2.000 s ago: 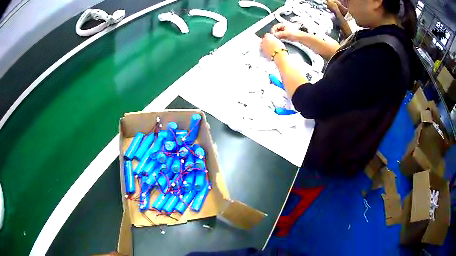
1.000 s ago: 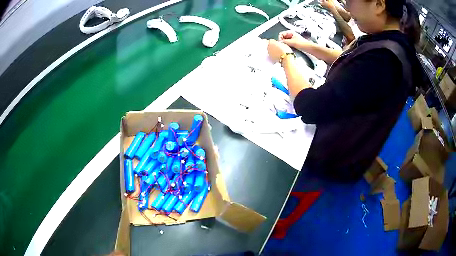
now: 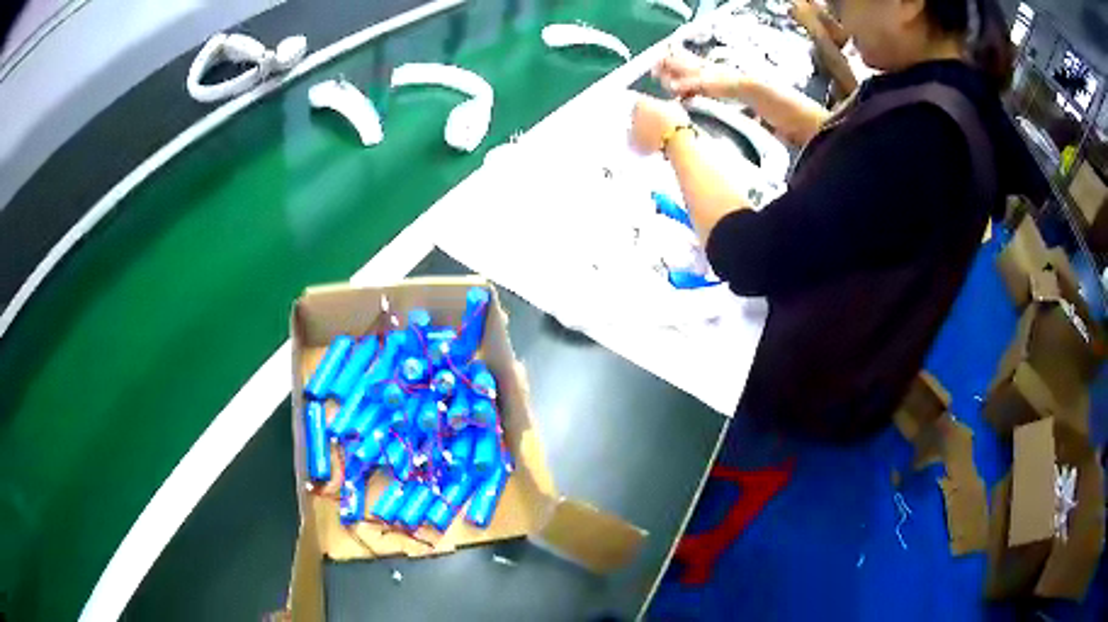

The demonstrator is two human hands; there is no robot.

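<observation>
An open brown cardboard box (image 3: 526, 401) stands on the dark glossy bench in front of me, its near flaps folded out. It holds many blue battery cells (image 3: 318, 440) with thin red and dark wires and small white plugs, lying at mixed angles. A small skin-coloured sliver shows at the bottom edge, left of the box's near flap; it may be my left hand, but it is too cut off to tell what it does. My right hand is out of the picture.
White curved housings (image 3: 346, 112) lie on the green conveyor (image 3: 158, 304) beyond the white edge strip. A looped white unit (image 3: 231, 67) lies at the far side. At the right a person (image 3: 851, 243) works over white sheeting (image 3: 547, 207). Cardboard boxes (image 3: 1033, 480) stand on the blue floor.
The white housings on the conveyor have moved left and slightly nearer. The neighbouring person's hands have shifted and moved apart. The box of cells looks the same.
</observation>
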